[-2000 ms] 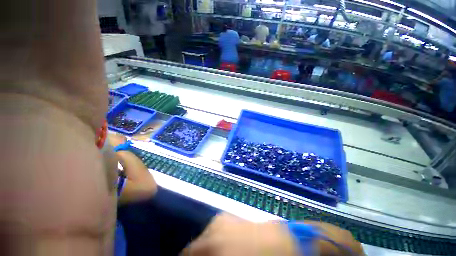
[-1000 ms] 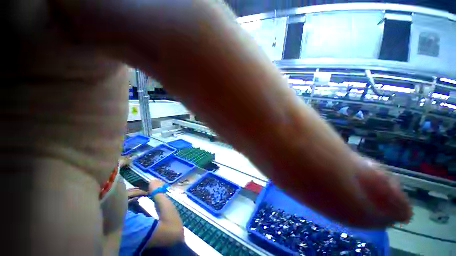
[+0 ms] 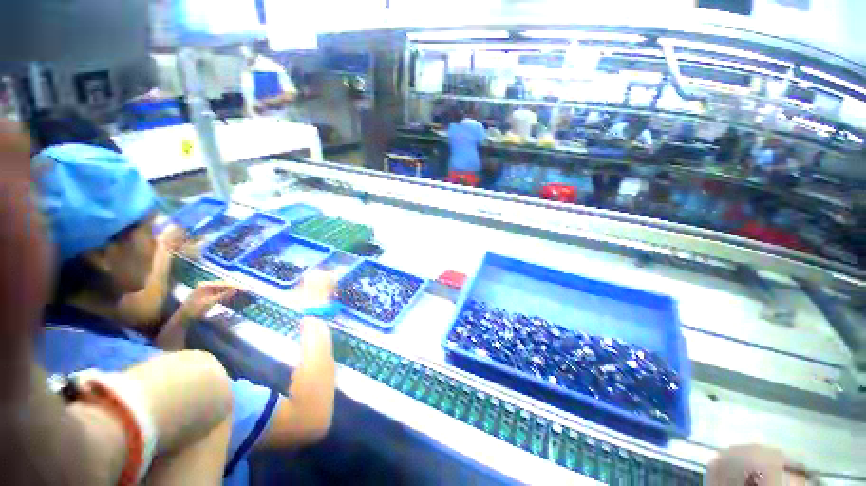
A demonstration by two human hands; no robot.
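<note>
A large blue bin (image 3: 570,294) holds a heap of small dark and silvery components. A strip of green circuit boards (image 3: 456,403) runs along the near edge of the line, in front of the bin. My left hand (image 3: 40,427) is very close to the camera at the left edge, blurred and cut off. An orange-red band is around its wrist, and its fingers cannot be made out. My right hand (image 3: 750,465) shows only in part at the bottom right edge, low beside the board track. Its fingers and anything in them are hidden.
A person in a blue cap (image 3: 90,195) sits at the left, one arm with a blue wrist strap reaching over the track. Smaller blue bins (image 3: 380,294), green stacked strips (image 3: 332,231) and a red piece (image 3: 452,278) lie behind the boards. A pale rail (image 3: 532,211) runs behind.
The view has shifted, showing the neighbouring person and more hall. My left hand's finger no longer crosses the bins; the hand is now at the left edge. My right hand appears at the bottom right.
</note>
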